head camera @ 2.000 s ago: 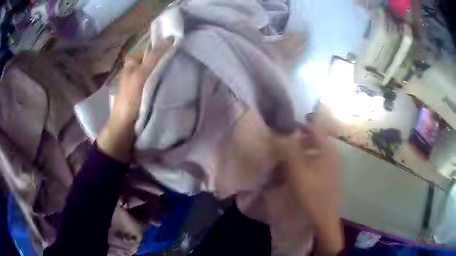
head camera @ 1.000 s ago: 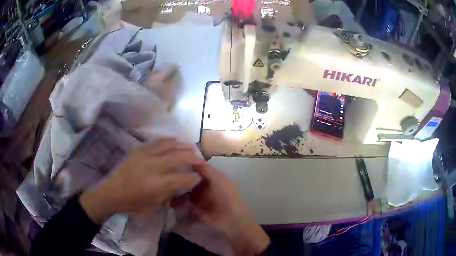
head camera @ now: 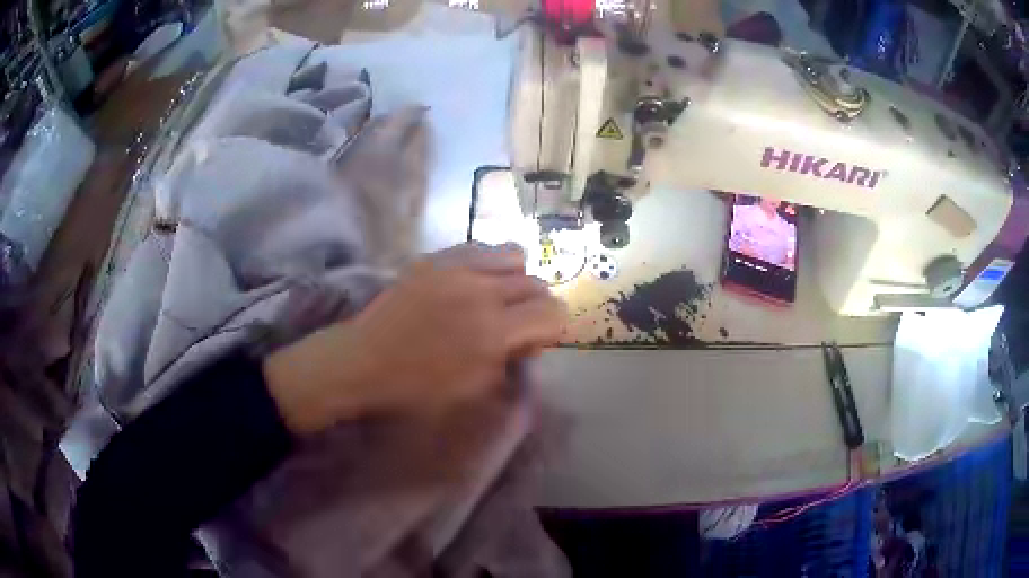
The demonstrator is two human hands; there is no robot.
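The loose garment (head camera: 237,226), pale lilac-grey with a brown-beige face, lies bunched on the left of the machine table and hangs over the front edge. My left hand (head camera: 429,333) is closed on the garment's edge, its fingertips just in front of the needle area. The fingertips are slightly blurred. The white HIKARI sewing machine (head camera: 733,136) stands behind and to the right. Its presser foot and needle (head camera: 547,237) sit in bright lamp glare. My right hand is not in view.
A lit red-edged smartphone (head camera: 762,248) lies under the machine arm. A dark speckled patch (head camera: 666,305) is beside the needle area. Black thread snips (head camera: 842,395) and a white translucent bag (head camera: 946,378) are at the right table edge. Blue crates (head camera: 948,519) stand below.
My left hand has moved right and up towards the needle with the garment edge. My right hand, at the front beside the left before, has gone out of view. The phone screen shows a different picture.
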